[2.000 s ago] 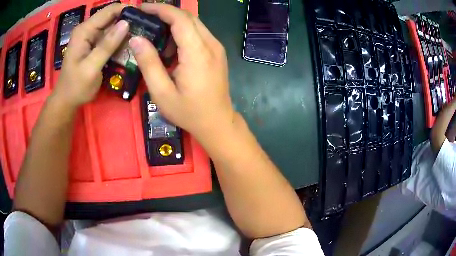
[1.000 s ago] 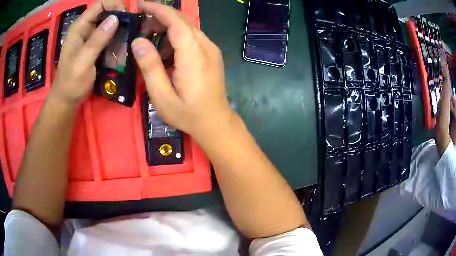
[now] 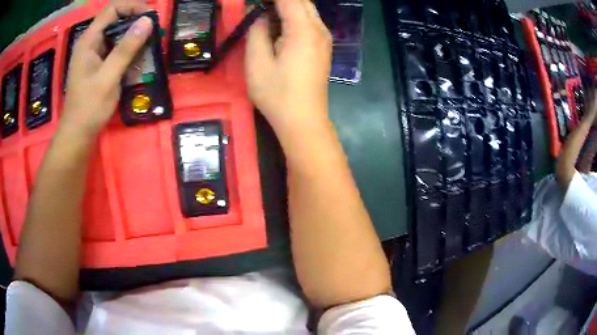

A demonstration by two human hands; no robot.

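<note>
My left hand (image 3: pixel 98 78) holds a black handheld device unit (image 3: pixel 163 98) above the foam tray, with its grey screen area and gold disc facing up. My left thumb lies over its upper end. My right hand (image 3: pixel 291 69), near the top edge, grips a thin black piece (image 3: pixel 237 34), seen edge-on, perhaps a front frame; its upper end is hidden by the fingers. The red-orange foam tray (image 3: pixel 147 248) lies below. One unit (image 3: pixel 194 25) lies at its top, another (image 3: pixel 201 167) lies in a lower right pocket.
Several units lie in the tray's upper left. A smartphone (image 3: pixel 347 42), partly hidden by my right hand, lies on the dark green mat (image 3: pixel 366 157). A glossy black blister tray (image 3: pixel 468 144) lies at right. Beyond it are another red tray (image 3: pixel 544 85) and another person's arm (image 3: pixel 576 147).
My right hand has moved right, away from the unit, with the thin black piece. My left hand still holds the unit. The unit at the tray's top is now uncovered. The view has shifted slightly.
</note>
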